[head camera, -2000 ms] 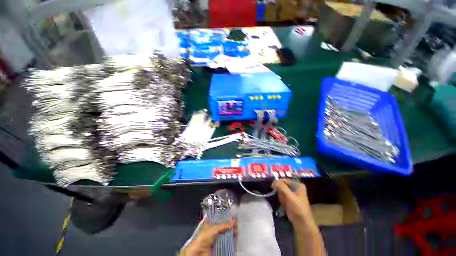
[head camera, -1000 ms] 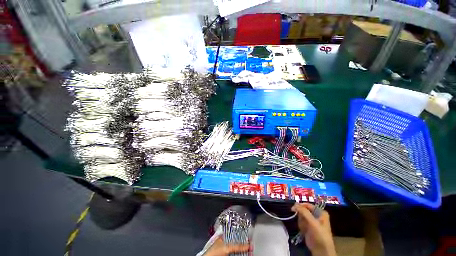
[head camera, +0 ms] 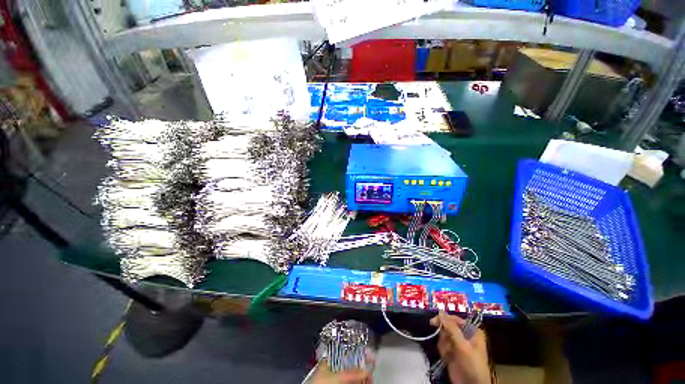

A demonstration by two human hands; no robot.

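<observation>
My left hand (head camera: 342,373) is at the bottom, closed around a bundle of cable assemblies (head camera: 345,346) with shiny metal ends up. My right hand (head camera: 460,349) is just below the right part of the test fixture (head camera: 330,283), a long blue bar with red blocks. It holds one end of a white cable (head camera: 405,334) at a red block, and several grey cables stick out beside its fingers. The white cable hangs in an arc, its other end at the left red block (head camera: 366,293). Fingertip contact with the fixture is too small to tell.
The blue cable tester (head camera: 405,176) stands behind the fixture, with grey leads and a loose cable pile (head camera: 321,227) nearby. Large bundled cable stacks (head camera: 154,202) lie at left. A blue basket (head camera: 638,255) of cables is at right. A shelf (head camera: 248,26) crosses above.
The camera view has shifted since two seconds ago, so the bench sits lower and further right. The left hand still grips the bundle and the right hand still holds the arced cable at the fixture.
</observation>
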